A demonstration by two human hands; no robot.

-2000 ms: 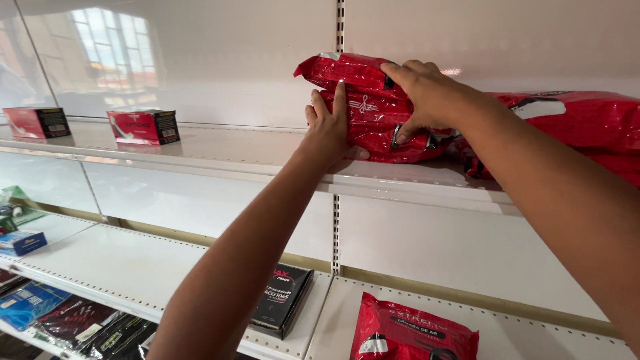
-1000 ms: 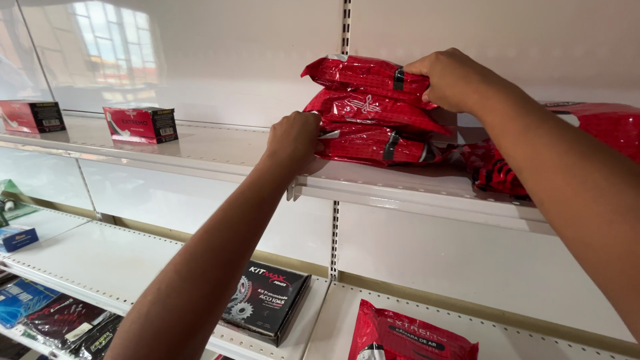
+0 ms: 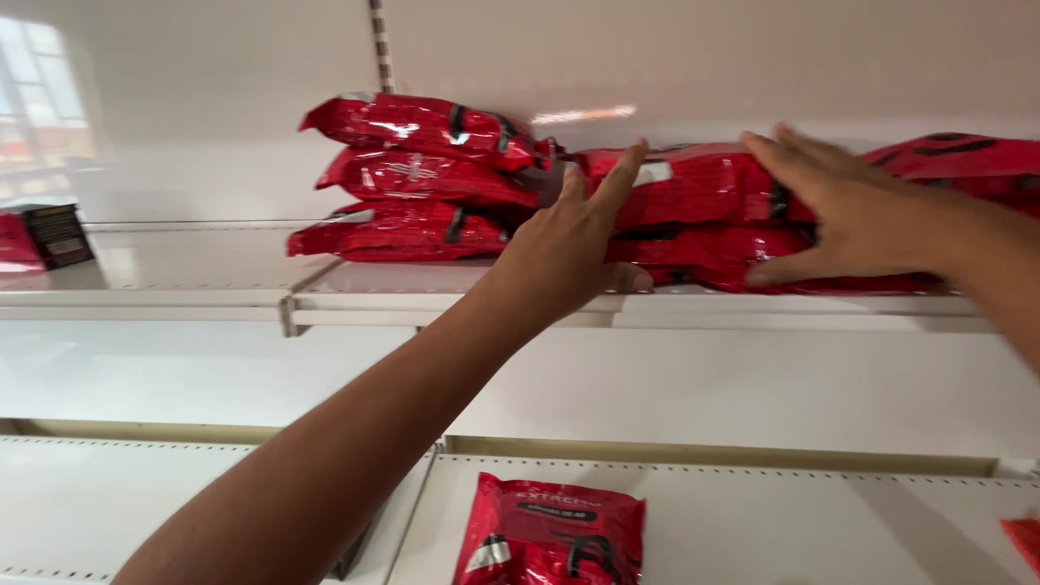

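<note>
Three red plastic packets lie in a stack (image 3: 414, 175) on the upper white metal shelf (image 3: 390, 278). Just right of it, more red packets (image 3: 699, 187) lie in a lower pile. My left hand (image 3: 581, 231) is at the near side of this pile, fingers spread and pointing up; whether it touches the packets I cannot tell. Blurred and with its fingers apart, my right hand (image 3: 837, 211) is in front of the pile's right part. Neither hand is closed around a packet. Further right, another red packet (image 3: 959, 162) is partly hidden by my right arm.
A red and black box (image 3: 45, 237) stands on the upper shelf at far left. On the lower shelf (image 3: 731, 512) lies a single red packet (image 3: 552, 532), with the corner of another red item (image 3: 1022, 540) at the right edge. A dark box is mostly hidden behind my left forearm.
Both hands have left the stack of three packets and moved right to the neighbouring pile. The stack stays on the shelf. The view has shifted right and closer.
</note>
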